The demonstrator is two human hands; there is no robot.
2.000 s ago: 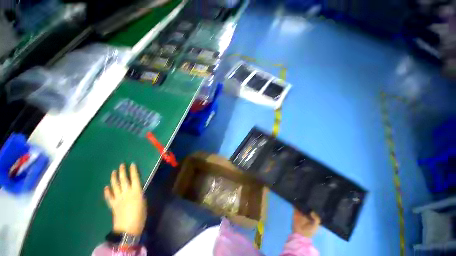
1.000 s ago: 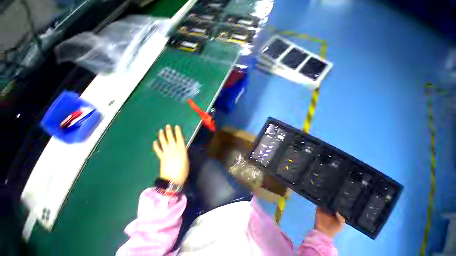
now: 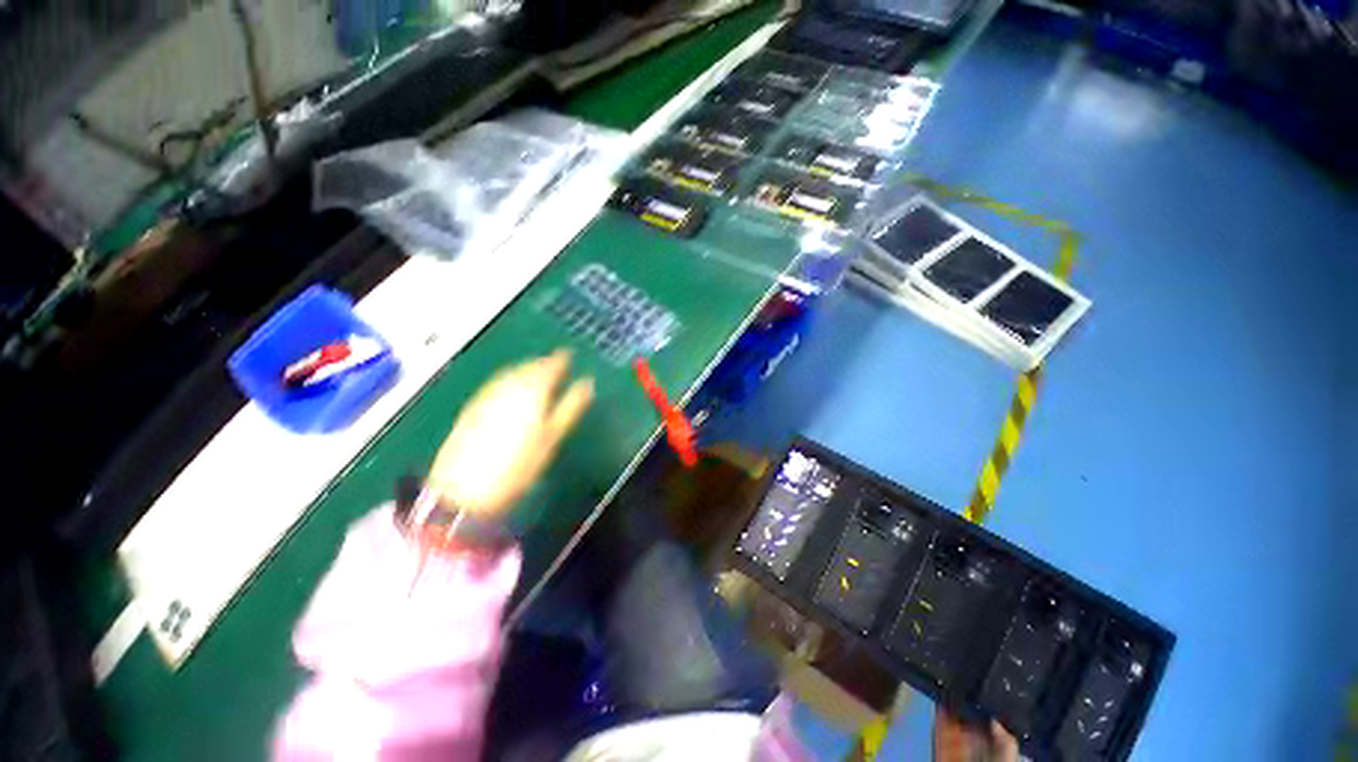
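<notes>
My right hand (image 3: 976, 738) holds a long black foam tray (image 3: 953, 607) at its near edge, above the floor and partly over the cardboard box; the hand is cut off by the bottom edge. The tray has several pockets with dark phone housings, some with small orange and yellow marks. My left hand (image 3: 508, 438), slightly blurred, is over the green mat (image 3: 596, 462), fingers apart and empty. A red-handled item (image 3: 666, 411) lies at the bench's right edge. Clear strips with rows of dark spots (image 3: 612, 311) lie beyond my left hand.
A blue bin (image 3: 314, 362) with pens stands on the white strip at left. Crumpled clear plastic (image 3: 459, 179) lies behind it. Dark phone parts (image 3: 660, 207) lie farther up the bench. A brown cardboard box (image 3: 846, 682) is below the edge. White-framed trays (image 3: 965, 277) stand at right.
The view has shifted, so the bench sits farther right in the picture. My left hand has moved left relative to the red-handled item. My right hand keeps its hold on the tray.
</notes>
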